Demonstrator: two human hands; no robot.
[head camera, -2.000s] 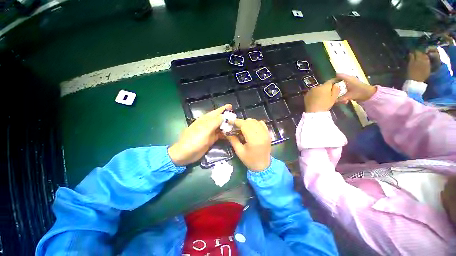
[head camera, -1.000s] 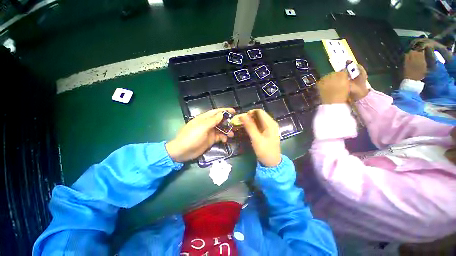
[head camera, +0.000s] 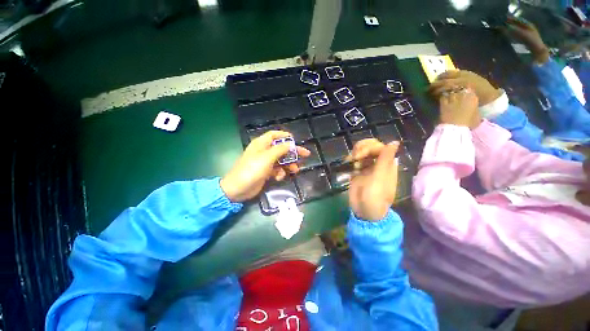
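My left hand (head camera: 255, 167) holds a device housing (head camera: 285, 150) between thumb and fingers, its dark side with the pale rim facing up, over the near left part of the black blister tray (head camera: 335, 150). My right hand (head camera: 374, 178) is apart from it to the right, over the tray, blurred; whether it holds anything cannot be told. Several housings (head camera: 354, 117) lie dark side up in the tray's far and middle pockets. A crumpled white patch (head camera: 289, 220) lies at the tray's near left corner.
A white housing (head camera: 167, 121) lies on the green bench (head camera: 129, 168) to the left. Dark stacked trays (head camera: 39, 194) stand far left. A metal post (head camera: 323, 29) rises behind the tray. At right, a person in pink has hands near a yellow-edged sheet (head camera: 435, 64); blue sleeves show beyond.
My right hand has moved right, away from the housing, which stays in my left hand. The neighbour's hands have moved up over the yellow-edged sheet.
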